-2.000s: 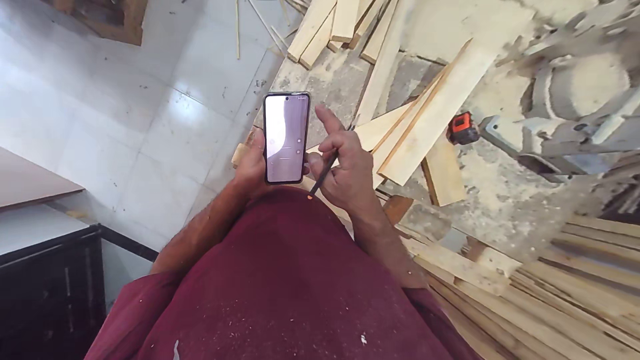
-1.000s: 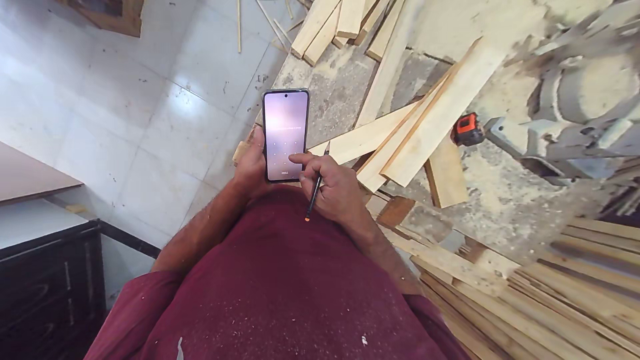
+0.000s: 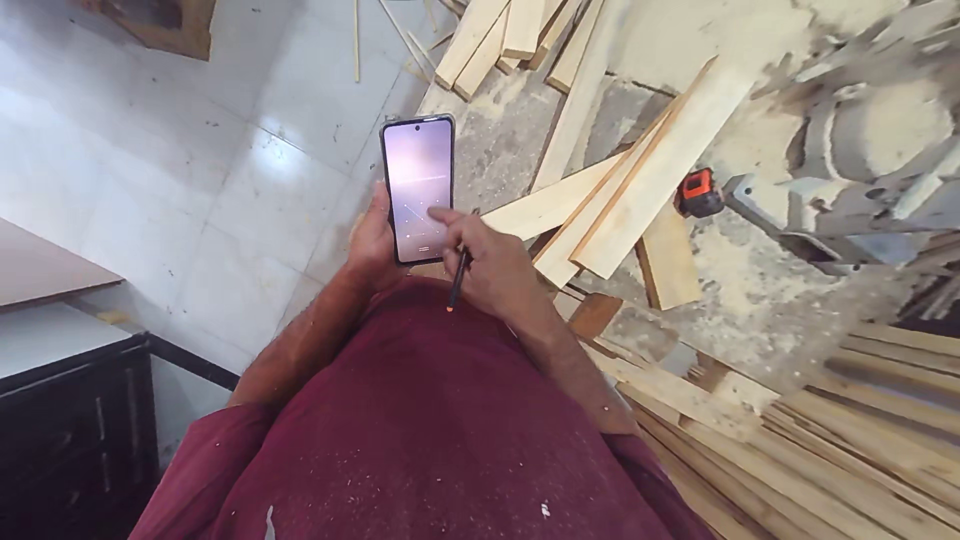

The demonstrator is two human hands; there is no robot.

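Note:
A smartphone (image 3: pixel 418 169) with a lit screen stands upright in the view, held along its lower left edge by my left hand (image 3: pixel 373 244). Dots and thin lines show on the lower part of the screen. My right hand (image 3: pixel 491 262) is at the phone's lower right, its index finger extended onto the screen. A dark pencil (image 3: pixel 460 279) with an orange end is held among the fingers of that same hand, pointing down toward the maroon shirt. Light wooden boards (image 3: pixel 652 180) lie to the right of my right hand.
An orange and black tape measure (image 3: pixel 699 193) lies beside a dusty grey metal machine part (image 3: pixel 810 217). More boards (image 3: pixel 817 450) are stacked at the lower right, and short planks (image 3: pixel 480 49) at the top. A black cabinet (image 3: pixel 75 420) stands at the lower left on the tiled floor.
My right index finger was off the screen two seconds ago; it has come onto the screen and since moved a little across it. The screen's picture has changed from pale to purple.

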